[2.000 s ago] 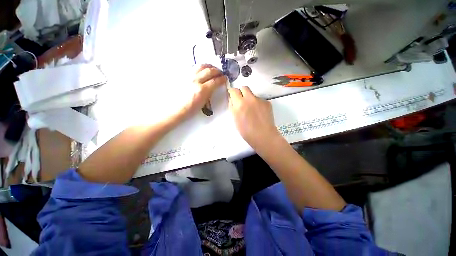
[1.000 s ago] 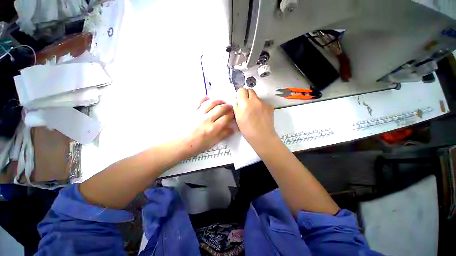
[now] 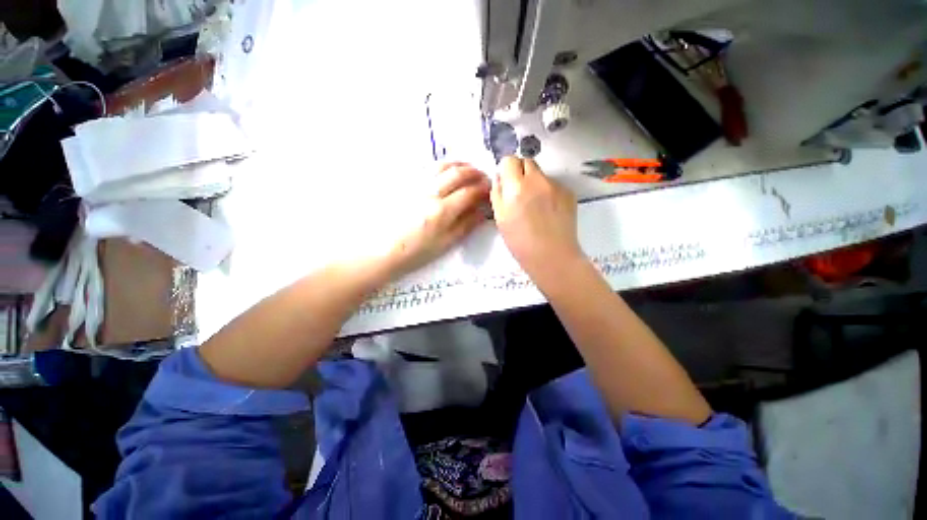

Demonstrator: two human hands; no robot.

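My left hand (image 3: 454, 211) lies on the bright table with bent fingers, just in front of the needle area. My right hand (image 3: 534, 211) is beside it, its fingertips near the needle plate (image 3: 503, 139). The fingertips of both hands meet closely on what looks like white fabric, washed out against the table, so its edges cannot be told. The sewing machine head (image 3: 523, 61) stands just beyond the fingertips. A thin dark blue line (image 3: 431, 127) shows left of the needle. Orange-handled snips (image 3: 632, 170) lie right of the needle.
A black rectangle, perhaps a smartphone (image 3: 656, 99), and a dark red handled tool (image 3: 732, 114) lie under the machine arm. Stacked white pieces (image 3: 152, 157) and thin white strips (image 3: 86, 295) are at left. Ruler marks (image 3: 651, 259) run along the front edge. White cloth (image 3: 432, 366) is in my lap.
Both hands moved back from the needle, then slightly forward again. The white piece seen below my hands a second ago no longer shows there. The view has shifted.
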